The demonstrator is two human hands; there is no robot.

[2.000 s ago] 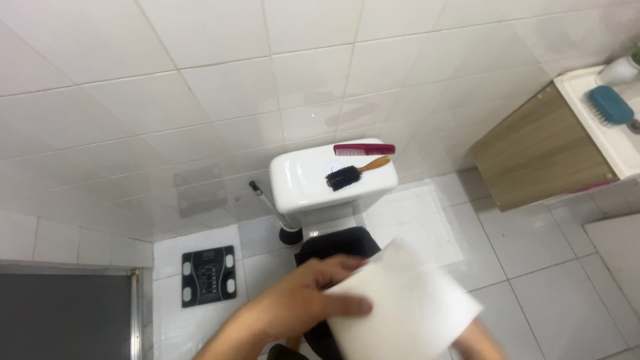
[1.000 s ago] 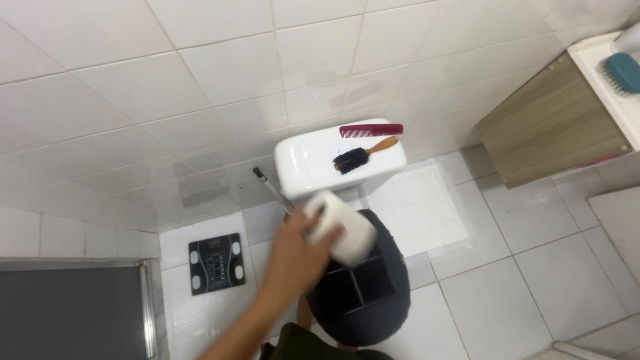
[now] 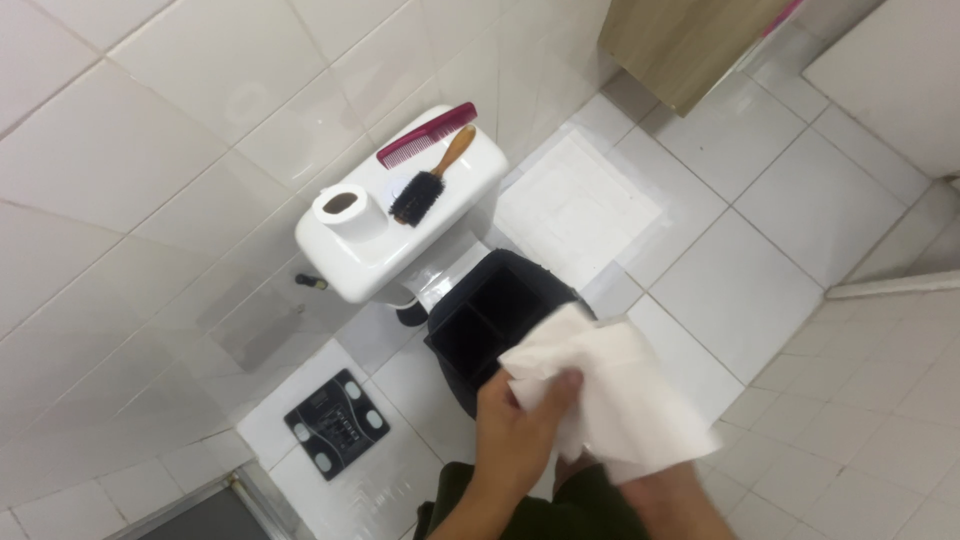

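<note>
My left hand [image 3: 525,424] pinches crumpled white toilet paper [image 3: 630,397] between thumb and fingers. The paper covers most of my right hand [image 3: 660,480], whose fingers are hidden behind it. Both hands are in front of a dark divided organizer box [image 3: 480,315] on the toilet. A toilet paper roll [image 3: 351,213] stands upright on the left part of the white cistern lid [image 3: 360,259]. Beside it lie a round hairbrush with a wooden handle [image 3: 454,154] and a dark red comb [image 3: 427,135].
A black bathroom scale [image 3: 337,424] lies on the floor at the lower left. A toilet brush [image 3: 411,313] stands behind the toilet by the tiled wall. A wooden cabinet [image 3: 690,45] hangs at the upper right. White floor tiles [image 3: 780,210] extend right of the toilet.
The roll, in my left hand one second ago, now stands on the cistern lid, let go. My left hand is now on the loose paper, and my right hand has come back into view. The view has turned.
</note>
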